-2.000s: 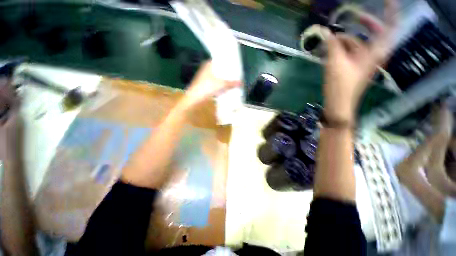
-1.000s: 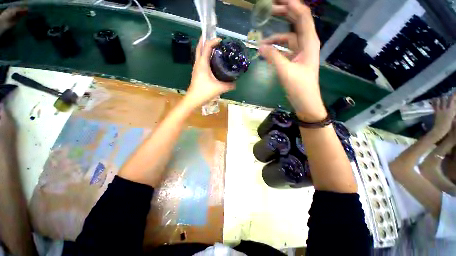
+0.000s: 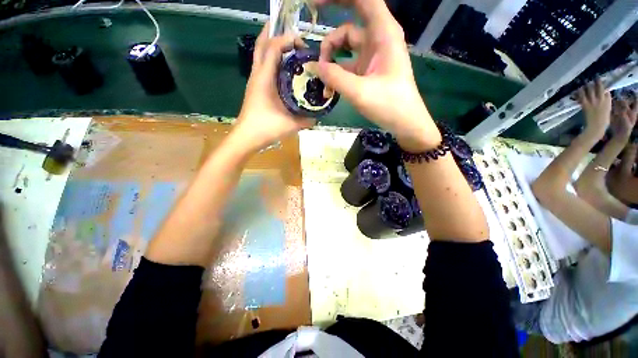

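My left hand (image 3: pixel 262 105) holds a black cylindrical housing (image 3: pixel 287 87) above the near edge of the conveyor, its open end turned toward me. A pale ring-shaped face with a dark centre shows inside. A white strip (image 3: pixel 285 17), partly see-through, stands up from the same hand, cut off by the top edge. My right hand (image 3: pixel 371 77) is at the housing's open end, with thumb and fingertip pinched at the pale face (image 3: pixel 303 82). The fingers hide whether a small piece is between them.
Several black housings (image 3: pixel 366 183) stand on the cream sheet beside my right forearm. White strips (image 3: pixel 514 224) lie further right. More housings (image 3: pixel 149 68) stand on the green conveyor (image 3: pixel 203 77). A hammer (image 3: pixel 59 155) lies left. Another person's arms (image 3: pixel 573 203) are at right.
The housing has turned so its pale inner face shows. My right hand has moved left and down from beside the housing to its open end. The view has shifted slightly.
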